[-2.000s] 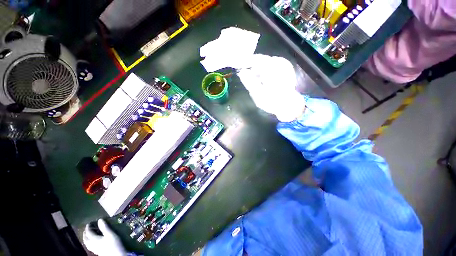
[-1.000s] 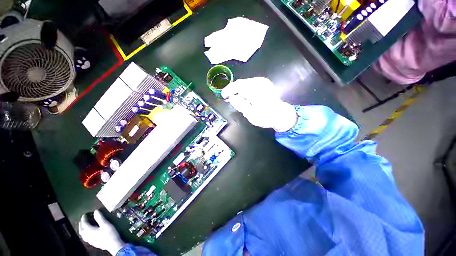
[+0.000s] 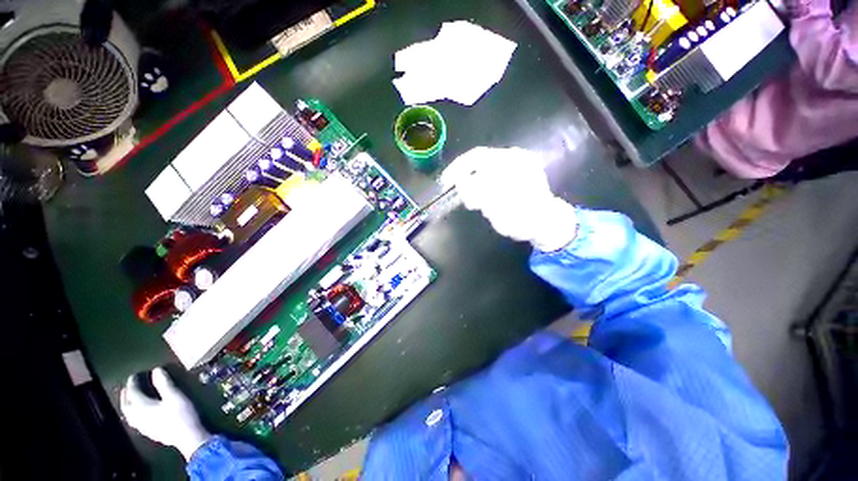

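Observation:
The power supply board [image 3: 310, 348] lies on the dark green bench, with a long silvery heat sink bar and a finned heat sink on it. My gloved right hand [image 3: 508, 193] holds a thin brush or stick [image 3: 435, 200]. Its tip is at the board's right corner; whether it touches is too small to tell. The green cup [image 3: 420, 134] stands open beyond that corner, with dark liquid inside. My gloved left hand [image 3: 162, 410] rests near the board's lower left end, thumb and fingers apart, holding nothing visible.
A white sheet [image 3: 453, 64] lies beyond the cup. A fan [image 3: 64, 92] stands at the upper left by red and yellow tape lines. At the upper right, a pink-sleeved person [image 3: 764, 117] is beside a dark tray [image 3: 602, 105] holding another board.
My right hand has moved from the white sheet, past the cup, to the board's right corner with the stick. My left hand stays by the board, and the view has shifted slightly.

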